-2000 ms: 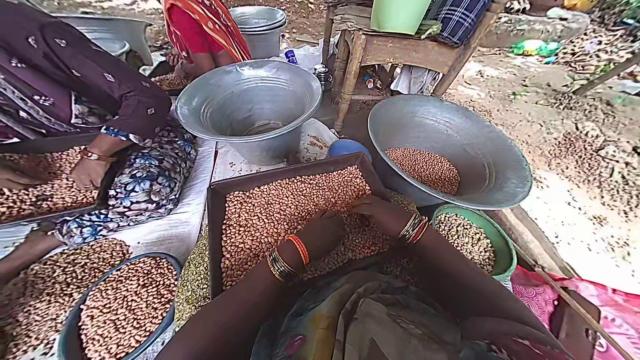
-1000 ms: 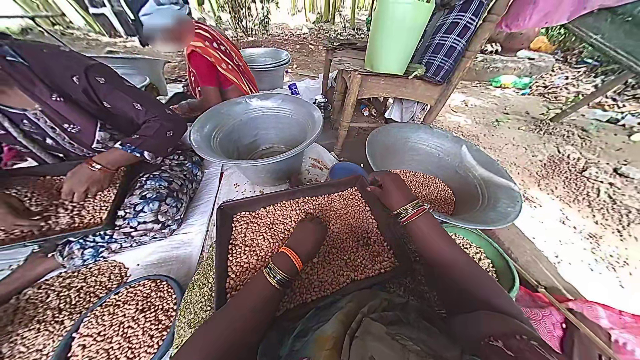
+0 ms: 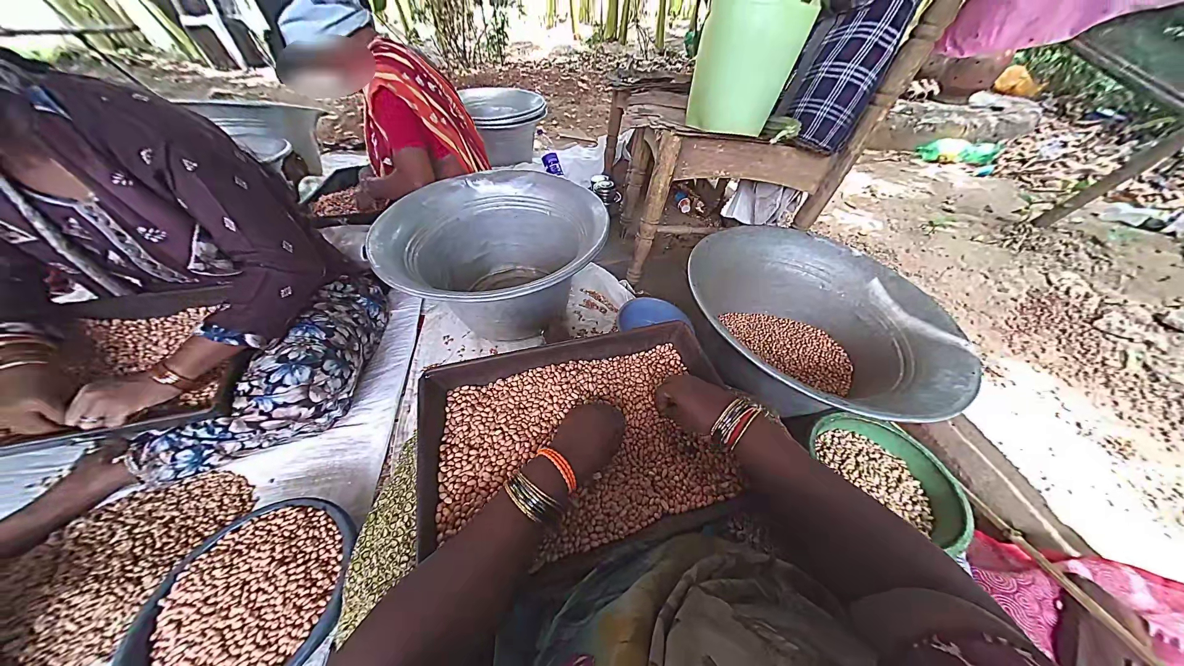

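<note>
A dark square tray (image 3: 430, 462) full of reddish-brown nuts or seeds (image 3: 518, 407) lies tilted before my lap. My left hand (image 3: 589, 435), with orange and gold bangles at its wrist, rests on the nuts near the tray's middle; its fingertips are hidden. Over the tray's right part is my right hand (image 3: 692, 404), its fingers bent down at the nuts; whether it holds any cannot be seen. Just beyond the right side of the tray stands a wide metal basin (image 3: 906, 342) with more nuts in it. A green bowl (image 3: 957, 518) of paler pieces is beside my right forearm.
Behind the tray are a flared metal pot (image 3: 499, 231) and a blue bowl (image 3: 652, 313). A dark-rimmed tub (image 3: 342, 527) of nuts stands at lower left. A co-worker sits left over another tray; a second person sits farther back. A wooden chair (image 3: 740, 159) holds a green bucket (image 3: 749, 65).
My right hand was at the tray's upper right rim one second ago and is now down on the nuts. My two hands were close together two seconds ago and are now apart.
</note>
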